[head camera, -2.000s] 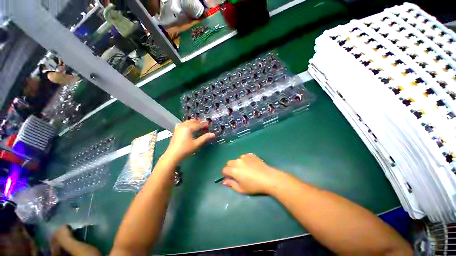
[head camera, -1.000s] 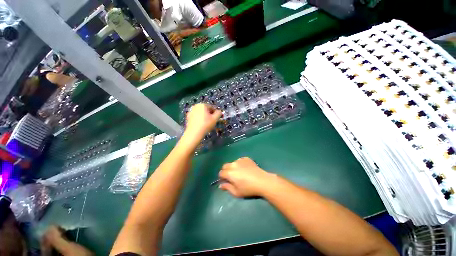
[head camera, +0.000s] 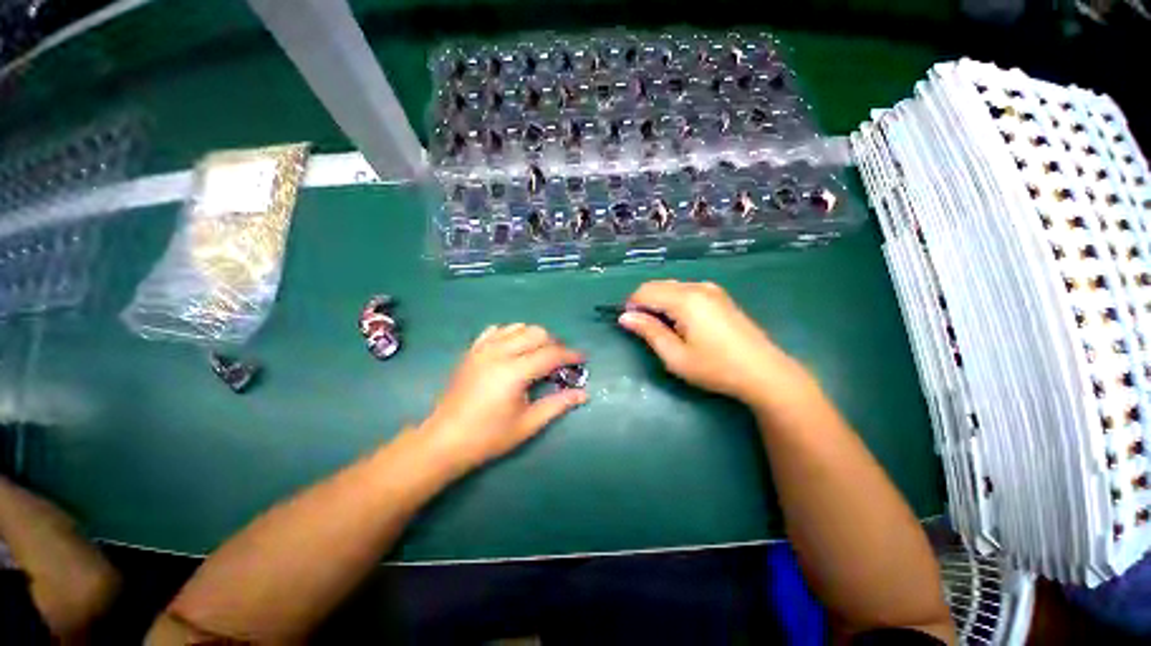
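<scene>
My left hand (head camera: 511, 389) holds a small dark and silver module (head camera: 571, 376) between thumb and fingers, low over the green bench. My right hand (head camera: 694, 331) is to its right, closed on a thin dark tool, likely tweezers (head camera: 612, 311), whose tip points left. Small pale flecks (head camera: 621, 394) lie on the bench between the hands. The clear blister tray (head camera: 606, 259) with rows of dark, shiny modules lies behind the hands. A small cluster of coppery-silver modules (head camera: 379, 328) lies left of my left hand.
A clear bag of brass-coloured parts (head camera: 240, 234) and a loose dark piece (head camera: 234, 371) lie left. White parts trays (head camera: 928, 252) are stacked tall at right. A grey-white metal post (head camera: 341, 82) rises behind. Another person's arm (head camera: 51, 555) shows lower left. A fan (head camera: 985, 599) sits below the bench edge.
The view has turned down toward the bench. My left hand has come back from the blister tray to in front of me, with a module now in it. My right hand still holds the tool.
</scene>
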